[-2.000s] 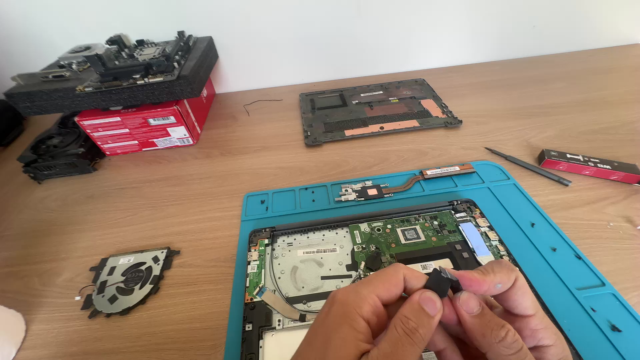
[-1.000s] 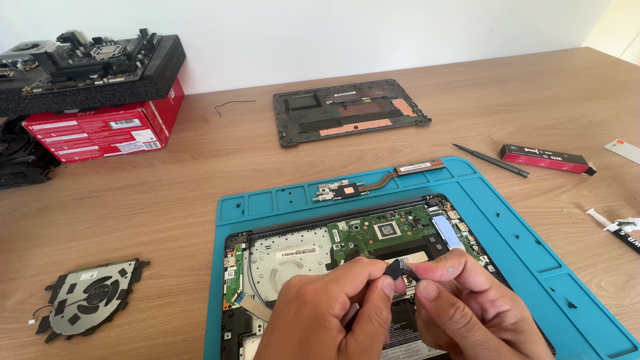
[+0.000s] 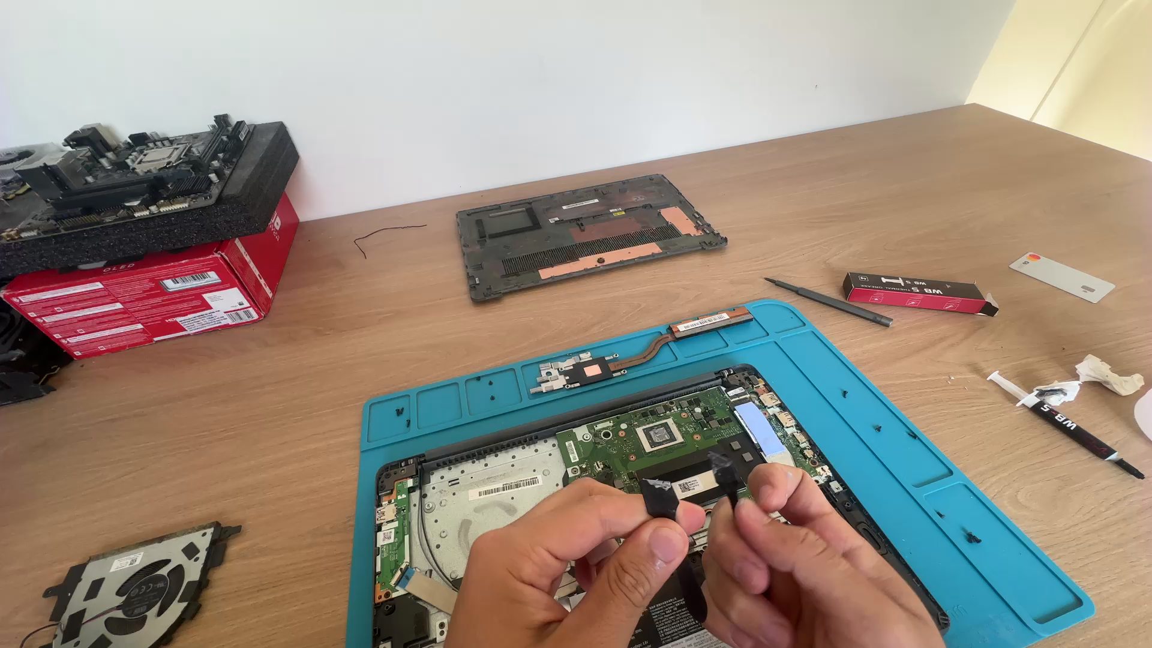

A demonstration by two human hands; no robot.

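My left hand (image 3: 585,562) pinches a small black piece, like tape or cable end (image 3: 661,498), between thumb and index finger. My right hand (image 3: 792,558) holds another dark, thin piece (image 3: 723,470) upright in its fingertips, a little apart from the first. A black strip hangs between the hands; whether it joins both pieces I cannot tell. Both hands are over an opened laptop base (image 3: 490,504) with a green motherboard (image 3: 612,436) and a bare processor chip (image 3: 661,436). The hands partly hide the battery (image 3: 670,621). At the lower left, a ribbon cable (image 3: 427,589) lies loose at one end.
Under the laptop lies a blue repair mat (image 3: 1008,540) holding screws and a copper heat sink (image 3: 643,357). Around it are a cooling fan (image 3: 135,589), a laptop bottom cover (image 3: 589,234), a screwdriver (image 3: 832,301), a small box (image 3: 918,294), a thermal paste syringe (image 3: 1071,427) and a red box (image 3: 153,297).
The dark pieces, close together between my fingertips before, now show apart, one in each hand's fingers. The view has shifted, showing more of the table's right side.
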